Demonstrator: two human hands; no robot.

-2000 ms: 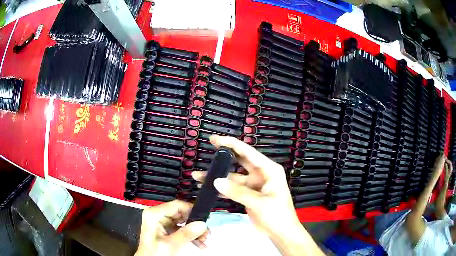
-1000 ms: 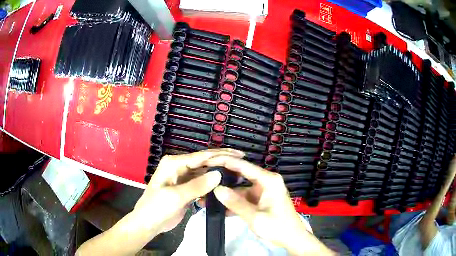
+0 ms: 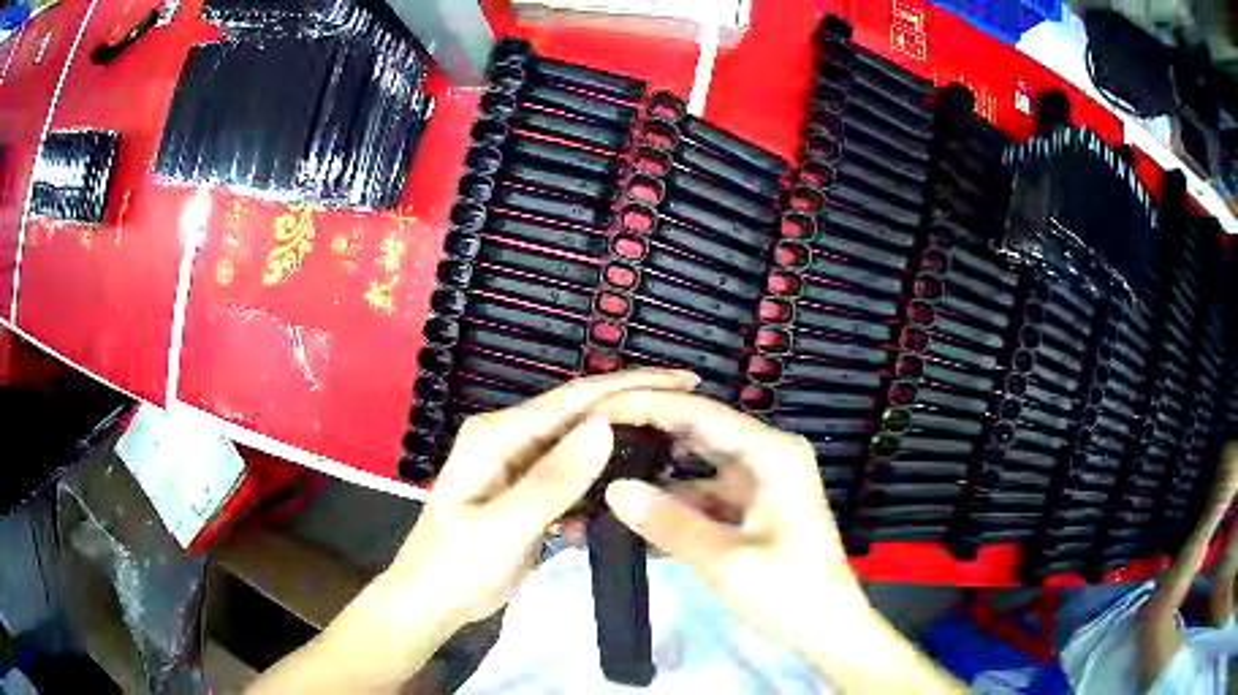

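Observation:
A slim black handle part (image 3: 622, 597) is held upright in front of my body, its bar pointing down toward me. My left hand (image 3: 523, 475) and my right hand (image 3: 726, 502) close around its head end from both sides, with thumbs near each other on it. The fingers hide most of the head end. Beyond my hands, columns of identical black parts (image 3: 543, 204) lie side by side on the red sheeting (image 3: 312, 306), with red showing through their oval ends.
Wrapped black bundles (image 3: 292, 116) lie at the upper left beside a metal post (image 3: 455, 34). A small bundle (image 3: 71, 177) and a lone black part (image 3: 125, 37) lie far left. A wrapped pack (image 3: 1079, 204) sits on the right-hand columns. Another person's arm (image 3: 1195, 543) is at the right edge.
Two seconds ago my left hand held the bar's lower end; now both hands are around the head end and the bar points down. The view has shifted, so the bench appears further right.

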